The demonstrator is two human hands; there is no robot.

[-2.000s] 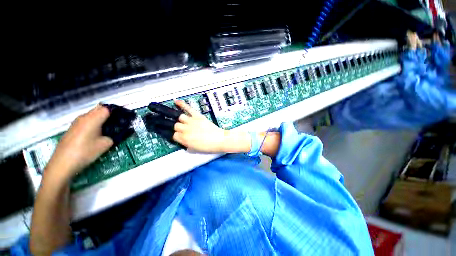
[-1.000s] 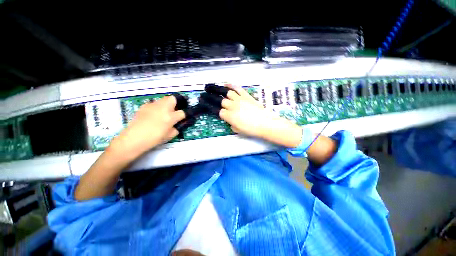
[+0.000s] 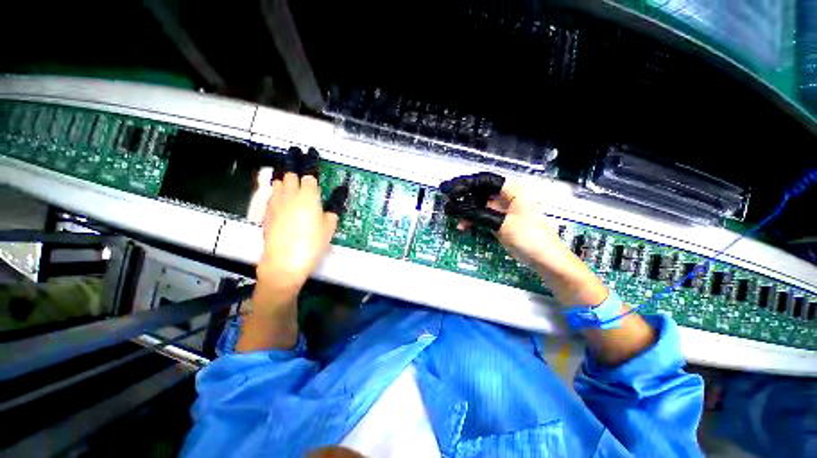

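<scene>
Green circuit boards [image 3: 376, 215] lie in a row on the pale conveyor rail [image 3: 394, 284]. My left hand [image 3: 296, 215], with black finger cots, lies over the left end of a board, fingers pointing away and thumb apart; no part shows in it. My right hand [image 3: 502, 210], also with black finger cots, is over the board to the right, its fingers bent together; what is under or between the fingertips cannot be told. Black components [image 3: 658, 267] stand on the boards to the right of my right hand. A light blue strap [image 3: 598, 313] is around my right wrist.
Behind the rail are a clear tray with dark parts [image 3: 421, 134] and stacked clear trays [image 3: 667, 186]. A blue coiled cord [image 3: 800, 186] hangs at the right. A dark gap [image 3: 210, 174] separates the boards at left. Metal frames [image 3: 170, 291] stand below the rail at left.
The view has turned to the left. My hands, close together over one board a second ago, are now apart. My left hand has opened out at the board's left end, and my right is further right.
</scene>
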